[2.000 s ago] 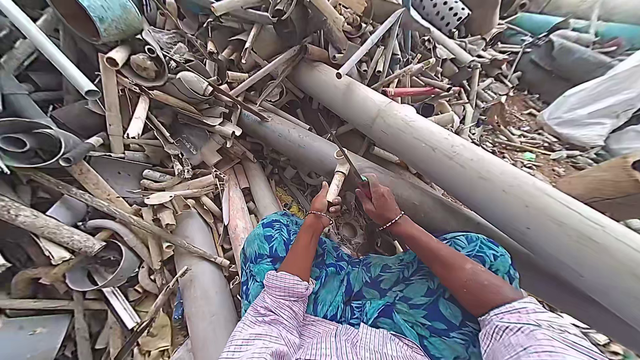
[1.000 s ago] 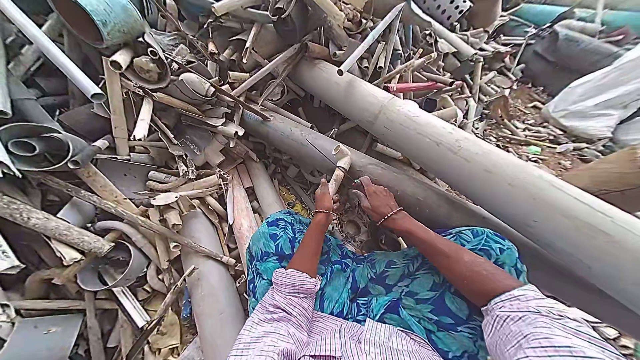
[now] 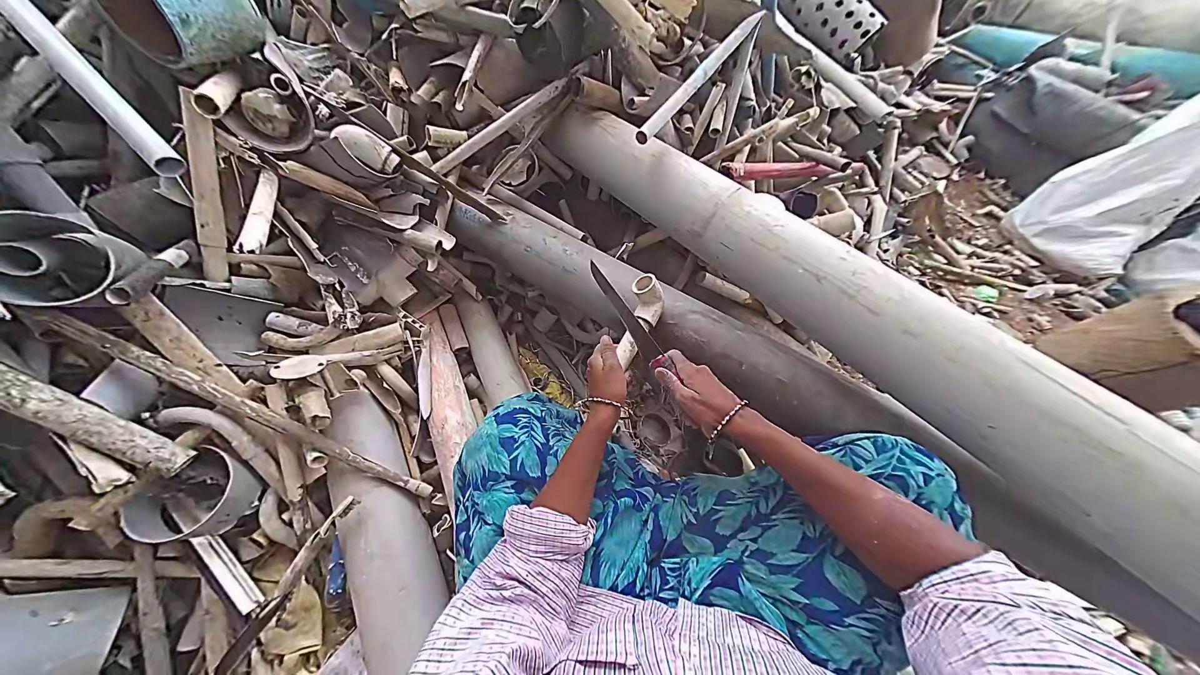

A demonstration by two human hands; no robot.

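Observation:
My left hand [image 3: 607,372] is closed around the lower part of a short cream plastic pipe with an elbow fitting [image 3: 647,302] at its upper end; the fitting's open mouth faces up. My right hand [image 3: 696,389] grips the handle of a long dark knife [image 3: 621,305]. Its blade points up and to the left, and passes close beside the pipe; whether they touch I cannot tell. Both hands are above my lap, in front of a large grey pipe [image 3: 750,361] that lies diagonally.
A second, thicker grey pipe [image 3: 844,281] runs beside the first. Broken pipe pieces lie heaped all around, with a long stick [image 3: 234,398] and a cut pipe ring [image 3: 192,497] at the left. White sacking [image 3: 1106,192] lies at the right.
The knife blade, hard to make out one second ago, now shows clearly, raised beside the pipe. The pipe with its elbow stays in my left hand.

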